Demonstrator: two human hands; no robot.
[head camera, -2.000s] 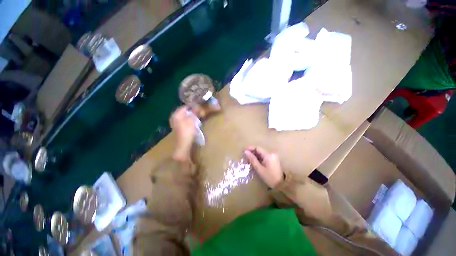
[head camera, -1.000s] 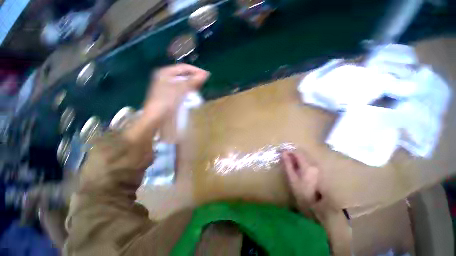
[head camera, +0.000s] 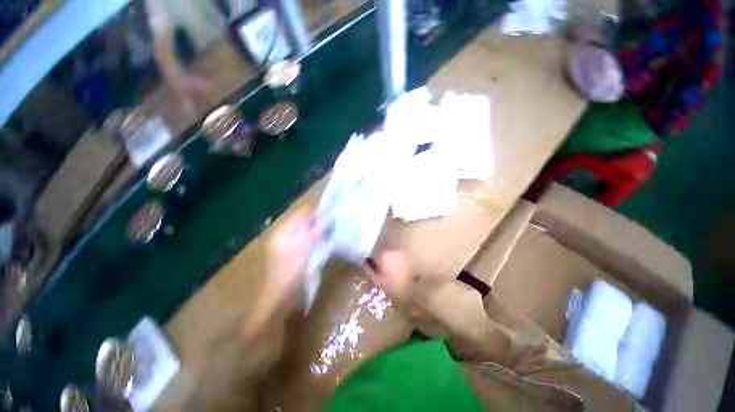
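Note:
A white sheet or wrapping (head camera: 350, 221) is in front of me over the bench, between my hands. My left hand (head camera: 294, 241) is blurred and holds its left side. My right hand (head camera: 390, 273) is at its lower right corner, with the fingers closed on it. A heap of crumpled white wrapping (head camera: 439, 153) lies just beyond on the bench and overlaps the sheet in view. Small shiny scraps (head camera: 350, 330) are scattered on the bench below my hands.
The green conveyor (head camera: 218, 193) runs along the left with gold discs (head camera: 165, 172). A white plate (head camera: 151, 362) is at the lower left. An open carton (head camera: 516, 282) with white wrapped bundles (head camera: 600, 322) stands at the right. A person in a patterned sleeve (head camera: 669, 64) is at the upper right.
The view has swung back, bringing the carton and the person into sight. My hands have come closer together, and a larger white sheet is now between them.

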